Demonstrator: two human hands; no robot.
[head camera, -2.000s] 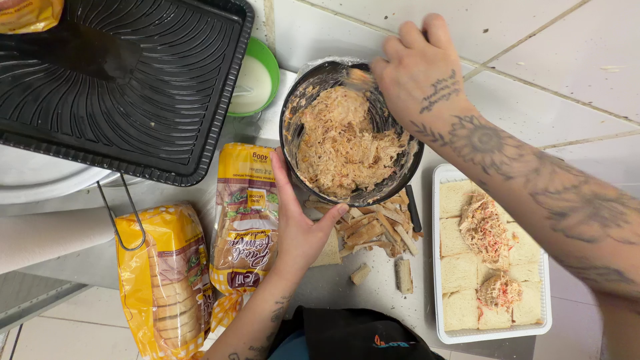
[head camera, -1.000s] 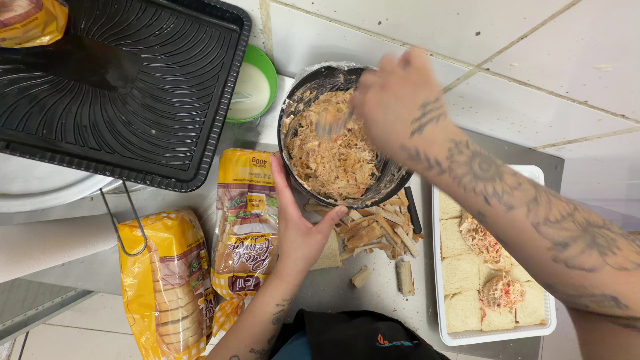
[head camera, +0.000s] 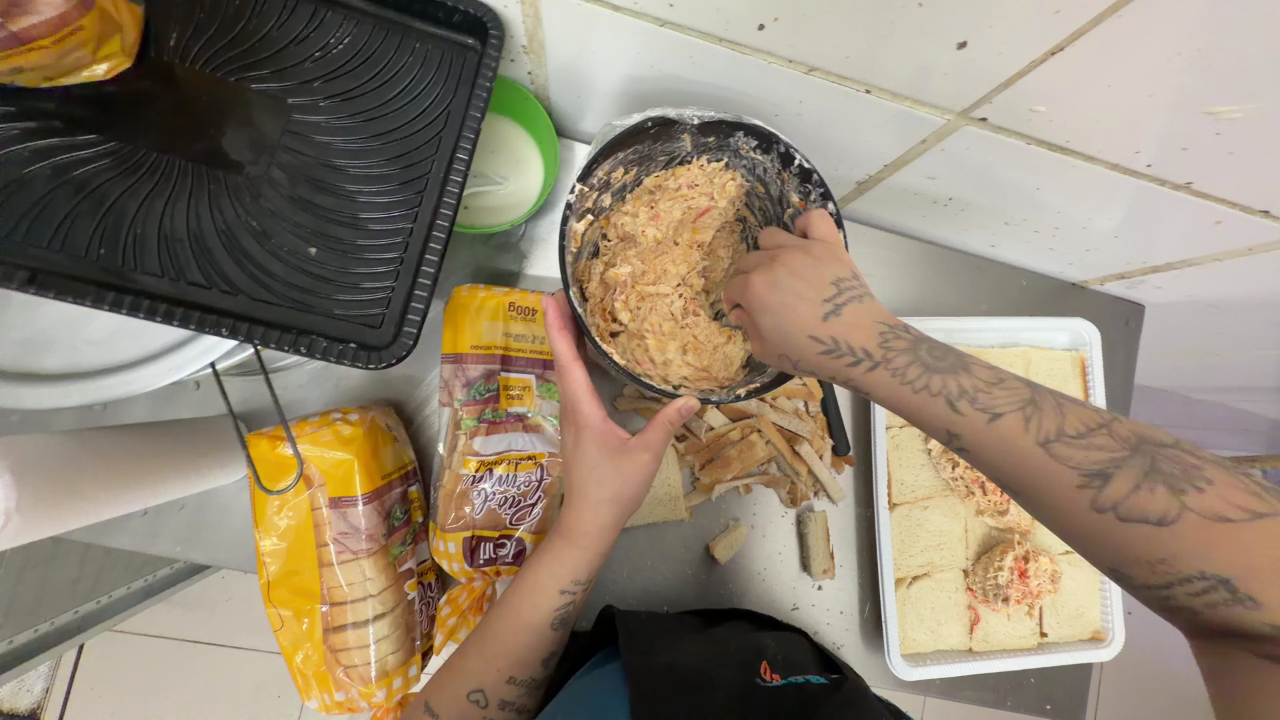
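Observation:
A round black bowl (head camera: 577, 300) is tilted and holds a creamy shredded filling (head camera: 660, 270) with red bits. My left hand (head camera: 605, 440) grips its near-left rim, thumb along the outside. Inside the bowl, at its right side, my right hand (head camera: 790, 290) is closed around something whose shape the fingers hide; a utensil was in it a moment earlier. Below the bowl lie cut bread crusts (head camera: 760, 450) beside a black handle (head camera: 834, 418). At the right a white tray (head camera: 884, 560) holds crustless bread slices (head camera: 928, 540) with mounds of filling (head camera: 1012, 574) on them.
Two bags of sliced bread (head camera: 335, 560) (head camera: 497, 430) lie left of my left arm. A large black ribbed tray (head camera: 330, 180) fills the upper left, beside a green bowl (head camera: 548, 130) of white liquid. White wall tiles (head camera: 1080, 160) border the steel counter (head camera: 740, 570) behind.
My right hand has gone from above the bowl's far rim down into its right side. The filling has been shifted and sits mostly at the left. My left hand stays on the bowl.

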